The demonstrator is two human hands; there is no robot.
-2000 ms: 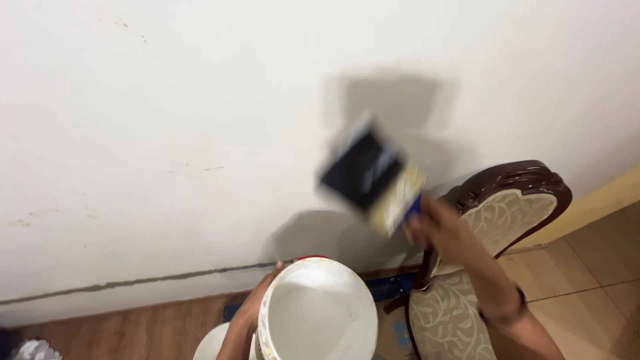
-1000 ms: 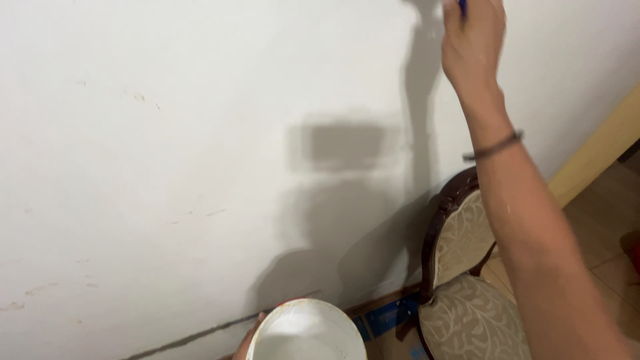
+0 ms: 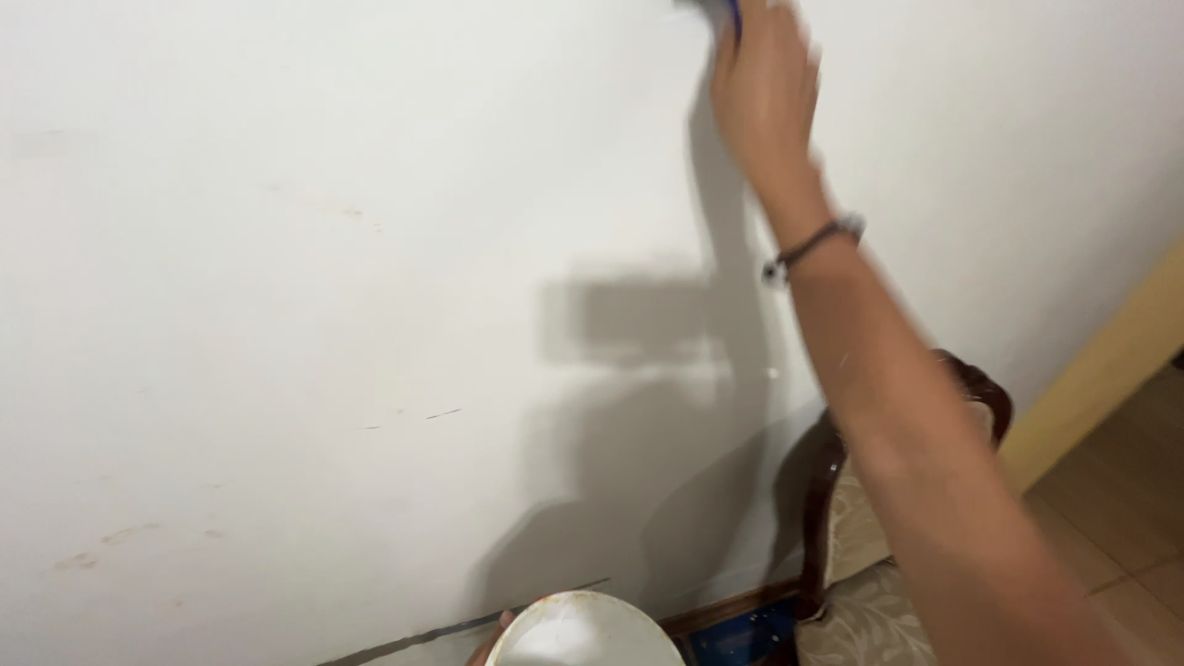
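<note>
My right hand (image 3: 766,92) is raised against the white wall (image 3: 324,305) at the top, closed on the blue handle of a paintbrush (image 3: 737,18). The brush's bristles are mostly cut off by the upper edge of the view. A dark bracelet circles that wrist. At the bottom, the fingers of my left hand (image 3: 492,640) rest on the left side of a white plastic bucket (image 3: 587,638), whose rim faces up; the rest of that hand is out of view. Shadows of the arm and other shapes fall on the wall.
A dark carved wooden chair (image 3: 814,518) with patterned beige upholstery stands against the wall at lower right, partly behind my forearm. Blue sheeting (image 3: 745,638) lies by the wall's foot. A yellow strip (image 3: 1101,361) and floor tiles (image 3: 1101,546) are at the right.
My right hand has moved from above the bucket, near the chair, up along the wall with the brush. The view has shifted, leaving less of the bucket visible.
</note>
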